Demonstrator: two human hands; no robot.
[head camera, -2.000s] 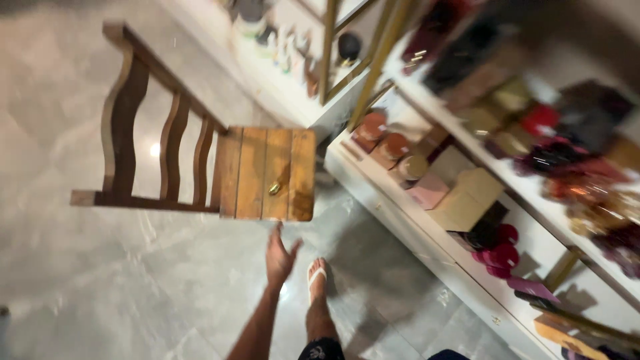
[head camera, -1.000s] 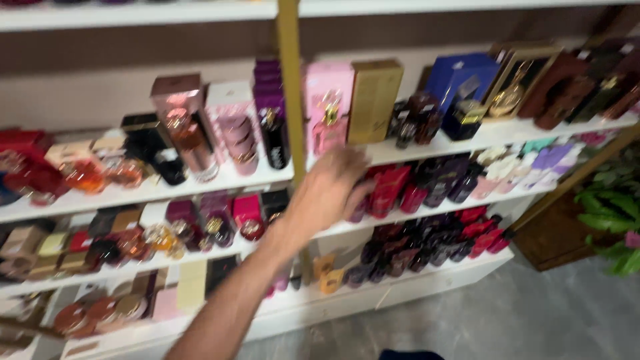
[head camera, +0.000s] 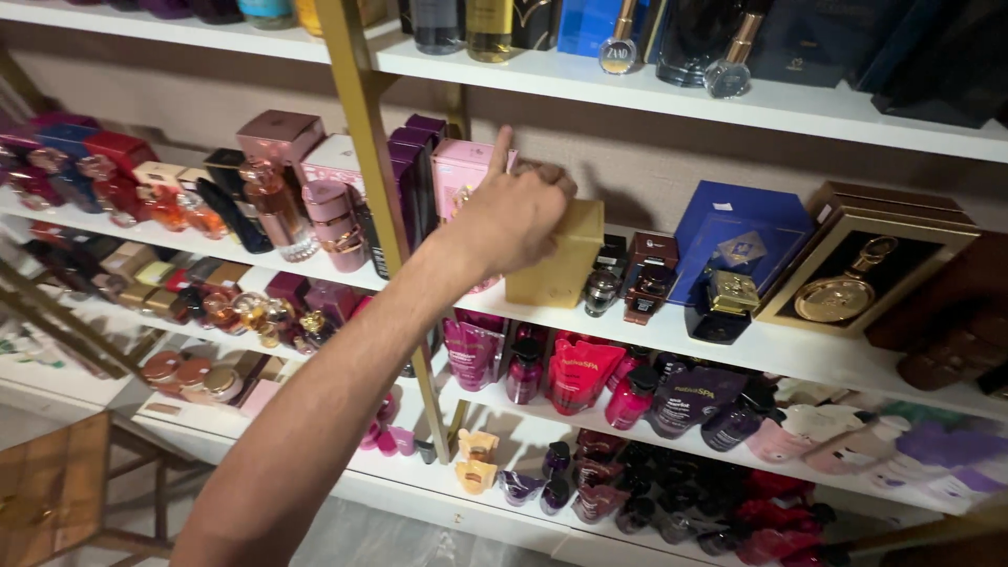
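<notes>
My left hand (head camera: 524, 209) is over the middle shelf, its arm entering from the bottom left. One finger points up and the others are curled. The hand covers the upper left part of a gold box (head camera: 555, 272); whether the fingers grip it is not clear. Just left of the hand stands a pink box (head camera: 457, 169), partly hidden. A small dark bottle (head camera: 602, 293) and a brown bottle (head camera: 648, 291) stand right of the gold box. My right hand is not in view.
A gold-coloured metal upright (head camera: 366, 134) crosses in front of the shelves. A blue box (head camera: 728, 228) and a brown and gold box (head camera: 850, 268) stand farther right. Pouches and bottles fill the shelves below. A wooden chair (head camera: 55, 488) is at the lower left.
The view has swung from the floor and chair to the shelves. My left hand, over the floor near the chair two seconds ago, is now raised at the gold box.
</notes>
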